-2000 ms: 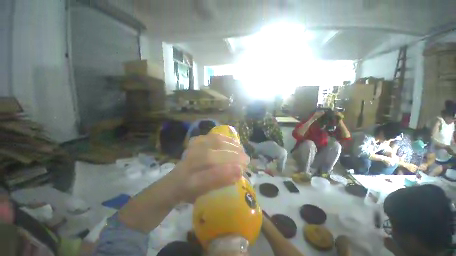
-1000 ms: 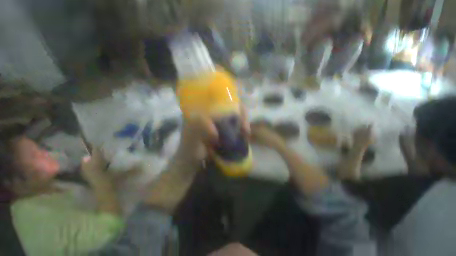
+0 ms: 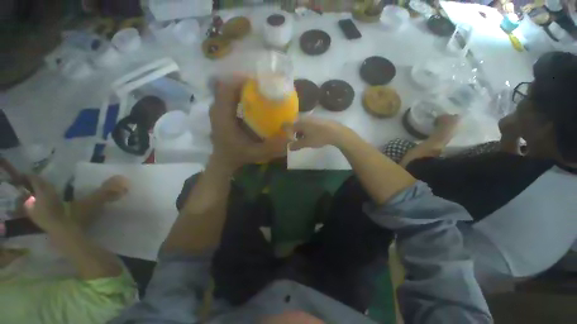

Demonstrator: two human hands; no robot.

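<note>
An orange-yellow plastic bottle (image 3: 271, 109) with a clear neck is held tilted over the table's near edge, neck pointing away from me. My left hand (image 3: 229, 130) is wrapped around its left side and lower end. My right hand (image 3: 316, 133) is at the bottle's lower right side with fingers bent; its fingertips seem to touch the bottle, but whether they grip it is unclear.
Several dark brown discs (image 3: 336, 95) and a yellow disc (image 3: 381, 101) lie beyond my right hand. A white frame (image 3: 142, 74), blue pieces (image 3: 85, 123) and a white board (image 3: 136, 202) are at left. A person (image 3: 550, 120) sits close at right, another (image 3: 69, 278) at left.
My view has tipped down to the table. The bottle is lower in view, its neck still pointing away as one second ago. My right hand has come in beside the bottle.
</note>
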